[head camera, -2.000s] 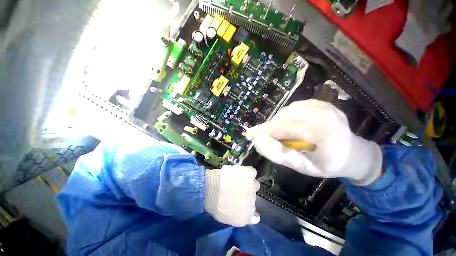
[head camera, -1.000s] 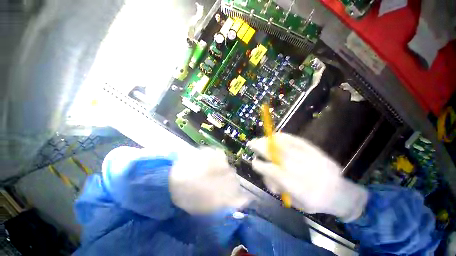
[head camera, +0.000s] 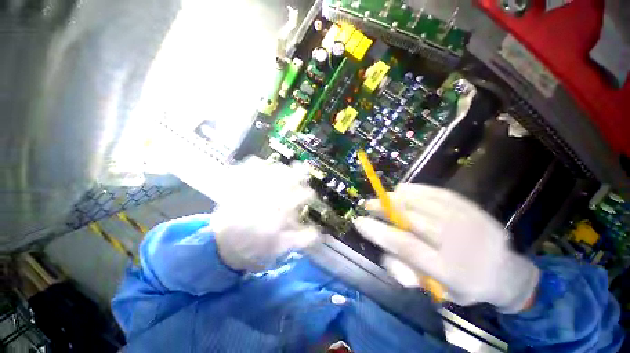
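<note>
A green circuit board (head camera: 325,96) crowded with parts lies in a black carrier (head camera: 483,152). It has yellow box capacitors (head camera: 354,43) near its far corner and two separate yellow-wrapped blocks, one of them a transformer (head camera: 346,120), mid-board. My right hand (head camera: 452,245), in a white glove, holds a yellow stick tool (head camera: 384,196) slanting across the palm, its upper tip over the board. My left hand (head camera: 266,214), gloved and blurred, is at the board's near-left edge, over the green clamps there. Its fingers are too blurred to show whether they grip anything.
A bright machine opening (head camera: 200,76) is at the left. A toothed conveyor rail (head camera: 552,134) runs along the far right side. A red mat (head camera: 552,52) lies at the upper right. Another populated board (head camera: 599,241) shows at the right edge.
My left hand has moved from below the rail up to the board's near-left edge. The yellow stick has swung upright and now slants over the board. The board appears further right in view.
</note>
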